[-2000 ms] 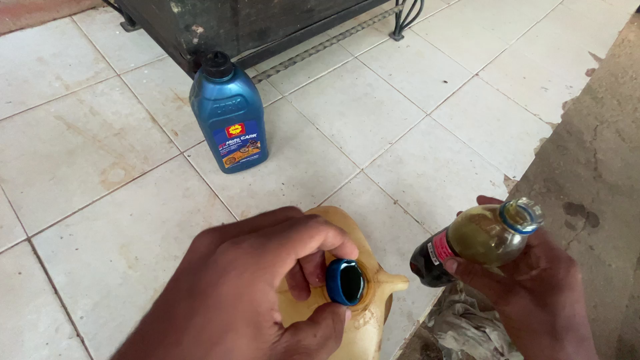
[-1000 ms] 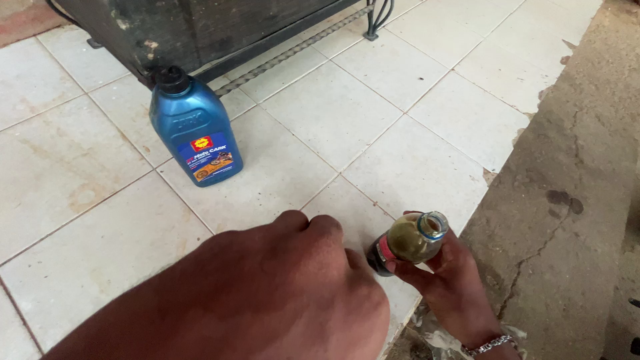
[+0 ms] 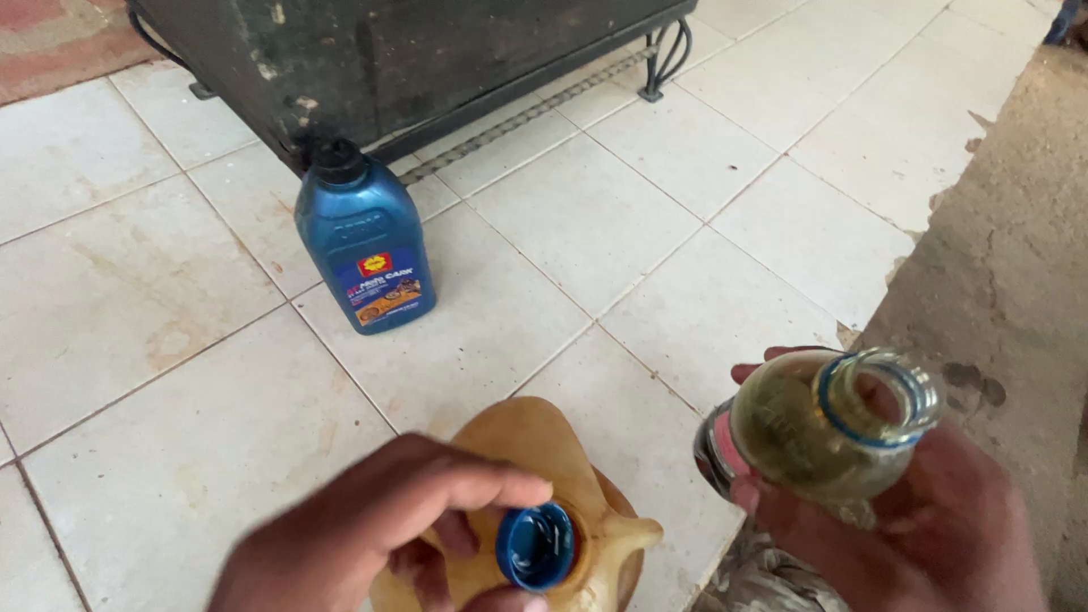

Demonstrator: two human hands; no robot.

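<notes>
My left hand (image 3: 374, 527) pinches a blue plastic screw cap (image 3: 535, 546), its hollow side facing up, just over the mouth of a yellowed plastic jug (image 3: 527, 433) with a molded handle. At the right, my right hand (image 3: 918, 518) is wrapped around an uncapped clear bottle (image 3: 799, 425) with a blue ring at its neck, a pink label and dark liquid low inside. The bottle tilts, its mouth toward the upper right. A blue motor oil bottle (image 3: 365, 242) with a black cap stands upright on the tiles, touched by neither hand.
Behind the oil bottle stands a dark chest (image 3: 467, 59) on a black metal frame with curled legs. White floor tiles (image 3: 527, 272) end at a broken edge beside rough concrete (image 3: 977, 280) on the right. A crumpled grey cloth or plastic (image 3: 765, 574) lies below my right hand.
One second ago my left hand covered the jug; now the jug and the cap in my fingers show again. My right hand still holds the clear bottle. The oil bottle stays standing.
</notes>
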